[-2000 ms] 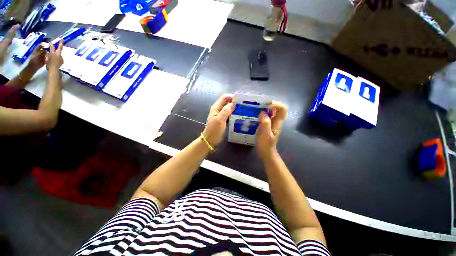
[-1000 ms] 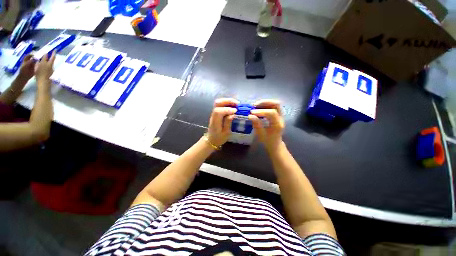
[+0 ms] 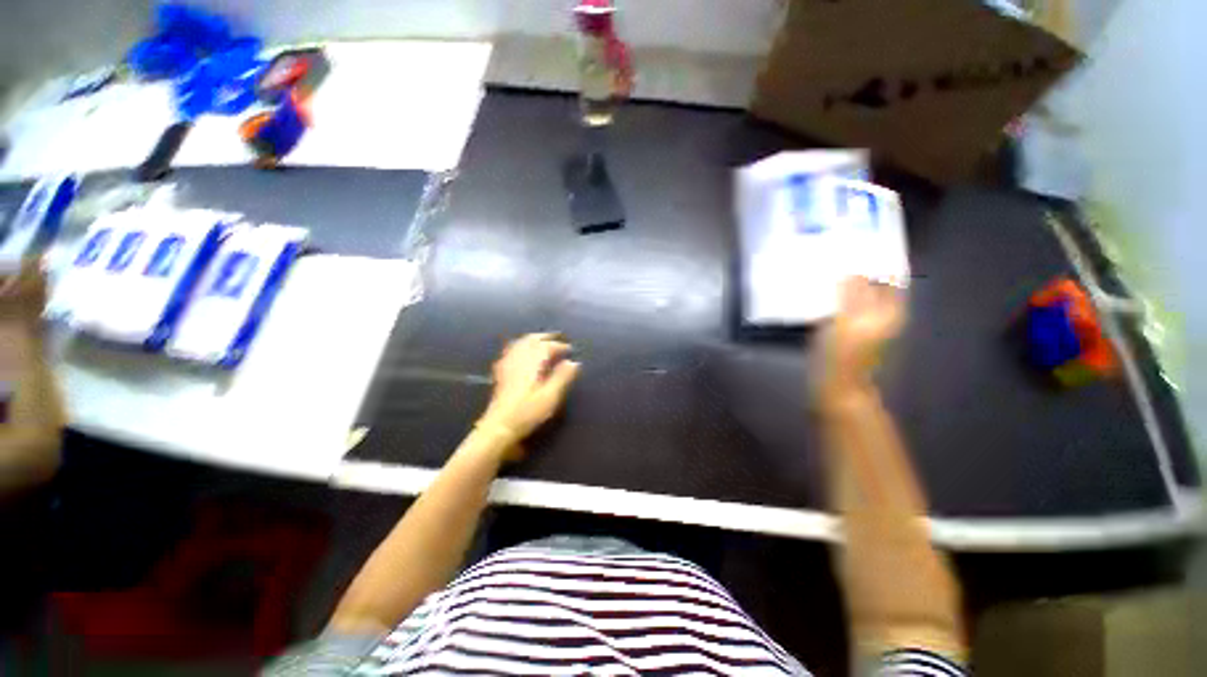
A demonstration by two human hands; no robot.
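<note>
White and blue retail boxes (image 3: 798, 251) stand together on the black tabletop at the right, blurred by motion. My right hand (image 3: 864, 324) is at their front edge, its fingers against or over a box. Blur hides whether it grips one. My left hand (image 3: 532, 381) is empty, low over or resting on the black top near the middle, fingers apart and slightly curled.
A black phone (image 3: 593, 193) and bottle (image 3: 602, 73) are beyond my hands. A tape dispenser (image 3: 1070, 332) lies far right. A printed carton (image 3: 913, 86) stands behind the boxes. More boxes (image 3: 139, 262) and a person's arm (image 3: 27, 384) are at left.
The box that both hands held at the middle is gone from there. My right hand has moved right to the standing boxes. My left hand has let go and lies lower left. The view has shifted.
</note>
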